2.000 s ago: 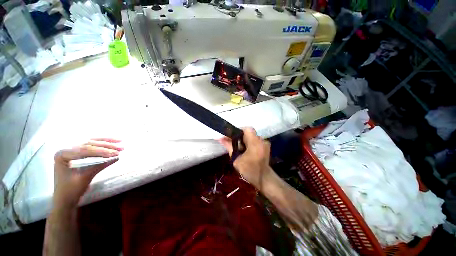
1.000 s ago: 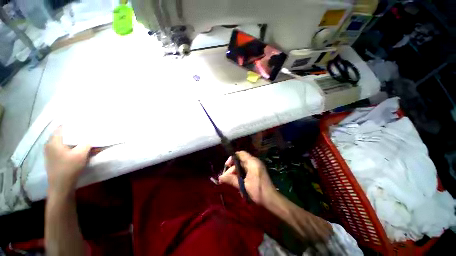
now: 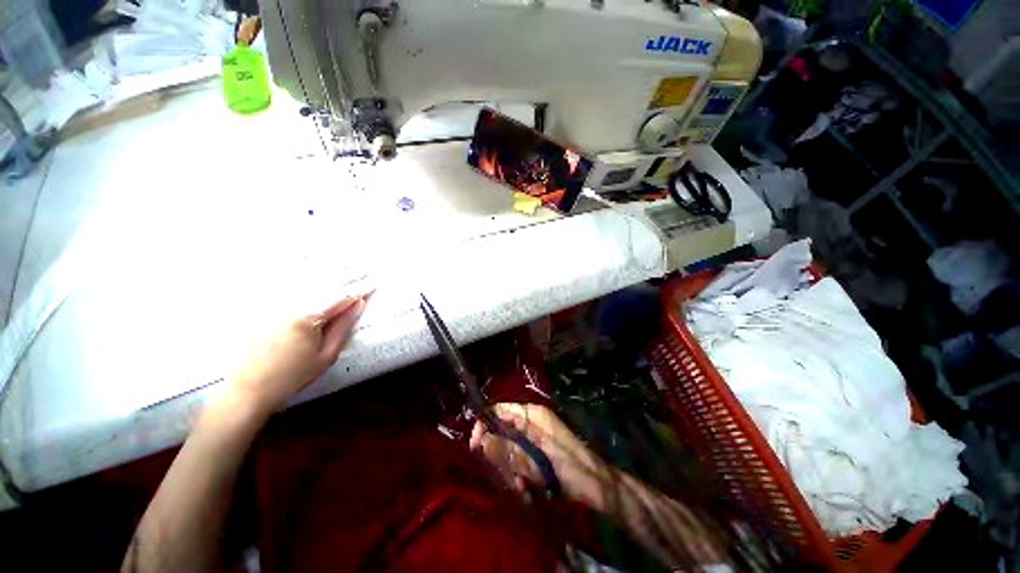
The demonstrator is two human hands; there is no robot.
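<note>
My left hand [image 3: 293, 356] lies low over the front of the white table, thumb and fingertips close together. A thin pale edge shows at the fingertips; white cloth there is almost lost against the table, so I cannot tell if it is pinched. My right hand [image 3: 530, 450] is shut on the dark fabric shears [image 3: 450, 349] in front of the table edge. The blades look closed and point up and left, the tip over the table's front edge, right of my left hand. The needle area [image 3: 378, 132] of the sewing machine [image 3: 537, 69] is beyond both hands.
A phone [image 3: 526, 163] leans on the machine, with a yellow block [image 3: 526, 204] beside it. Spare scissors [image 3: 700, 193] lie at the machine's right end. A green bottle [image 3: 246, 85] stands left. A red basket [image 3: 733, 431] of white pieces [image 3: 811, 392] is at right. Red cloth [image 3: 392, 492] covers my lap.
My left hand has moved right along the table, towards the shears. My right hand still holds the shears, now lower than at first, off the tabletop. The camera view has shifted.
</note>
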